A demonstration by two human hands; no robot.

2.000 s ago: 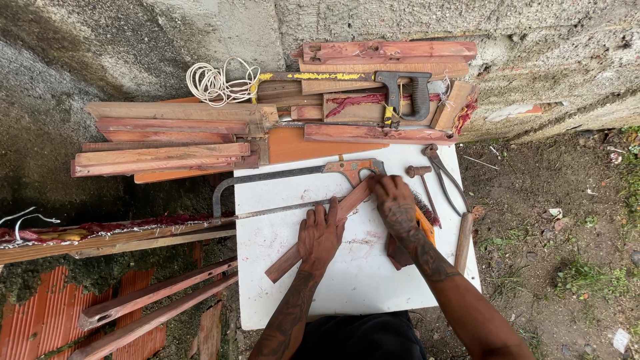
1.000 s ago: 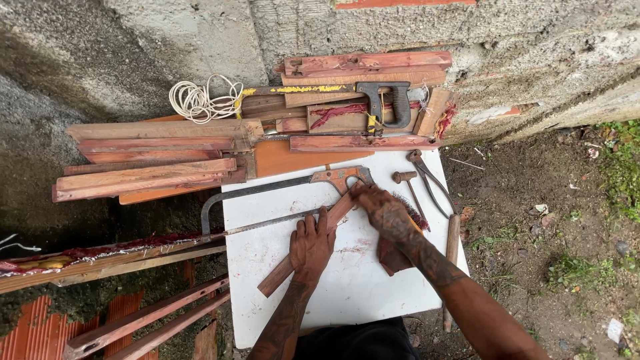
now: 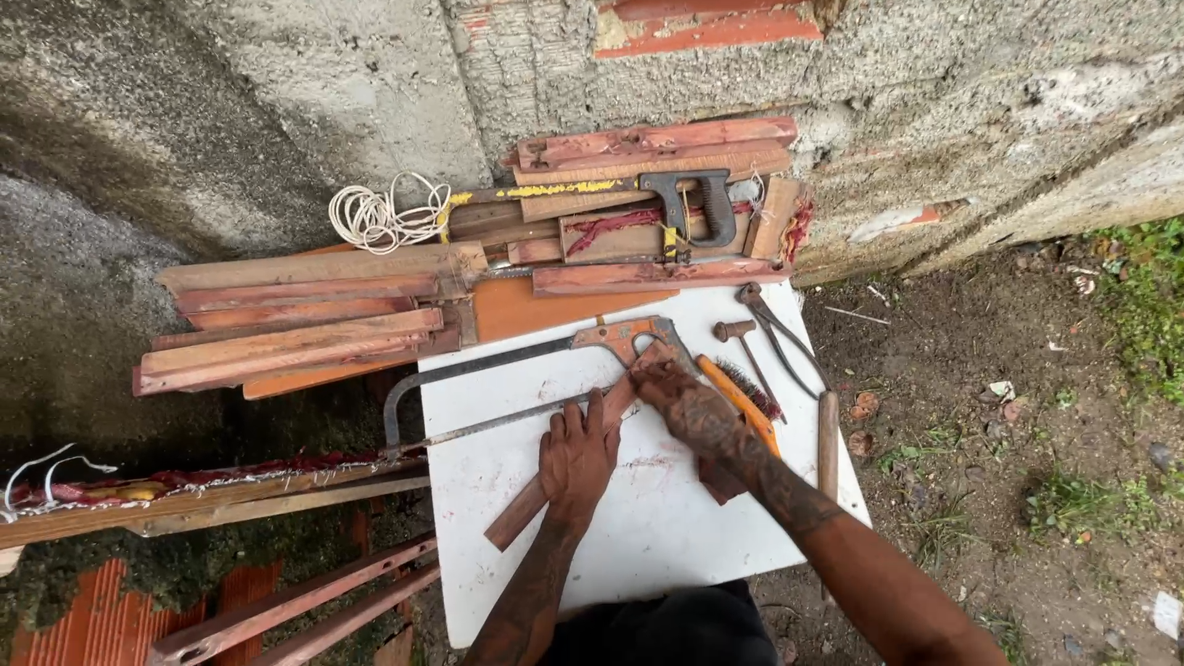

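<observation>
On a white board point(image 3: 518, 592), a reddish wooden strip point(image 3: 516, 514) lies slantwise across an orange-handled hacksaw point(image 3: 499, 359). My left hand point(image 3: 578, 453) presses on the middle of the strip with its fingers spread, near the saw blade. My right hand point(image 3: 664, 384) is closed around the strip's upper end, beside the saw's handle; whether it also touches the saw is hidden. Under my right forearm lie an orange-handled tool point(image 3: 740, 402), a dark-bristled brush point(image 3: 751, 387) and a reddish wood block point(image 3: 720, 481).
Pincers point(image 3: 786, 338), a small hammer point(image 3: 735, 329) and a wooden handle point(image 3: 827, 444) lie at the right. Behind are stacked wood pieces point(image 3: 296, 347), a second hacksaw point(image 3: 689, 208) and coiled white cord point(image 3: 379, 217), against a rough wall. A long timber point(image 3: 213, 499) juts in from the left.
Both hands stay on the wooden strip in nearly the same places. The view has tilted, showing more of the wall.
</observation>
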